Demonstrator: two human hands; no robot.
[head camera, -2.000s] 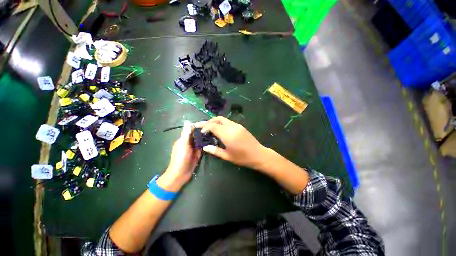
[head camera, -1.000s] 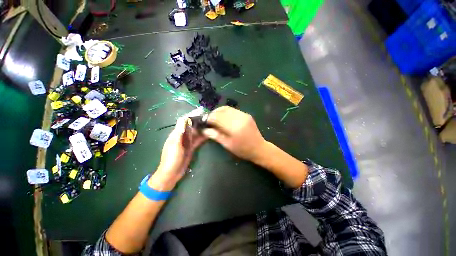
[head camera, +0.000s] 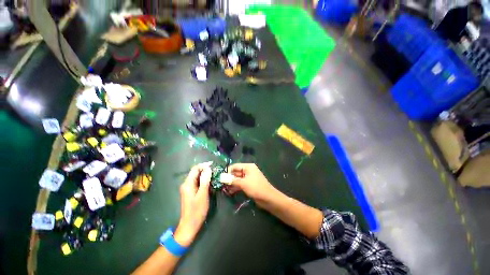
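A small green circuit board (head camera: 217, 177) is held between my two hands at the middle of the bench. My left hand (head camera: 195, 194) grips its left side, with a blue band on the wrist. My right hand (head camera: 246, 181) grips its right side. White coverings show on some fingertips. Thin wires trail below my right hand. The fingers hide part of the board, and I cannot tell whether a black holder is on it. A loose pile of black plastic brackets (head camera: 219, 121) lies just beyond my hands.
A wired module pile (head camera: 102, 172) lies left, beside a tape roll (head camera: 130, 99). An orange-yellow strip (head camera: 295, 139) lies right. More modules (head camera: 231, 56), a round orange basket (head camera: 161, 42) and a blue tray (head camera: 201, 27) are at the far end. Blue crates (head camera: 435, 80) stand across the aisle.
The view has tilted up, showing the basket and blue tray. The dark piece earlier between my hands now shows a green board face, and my fingers are spread to its two sides.
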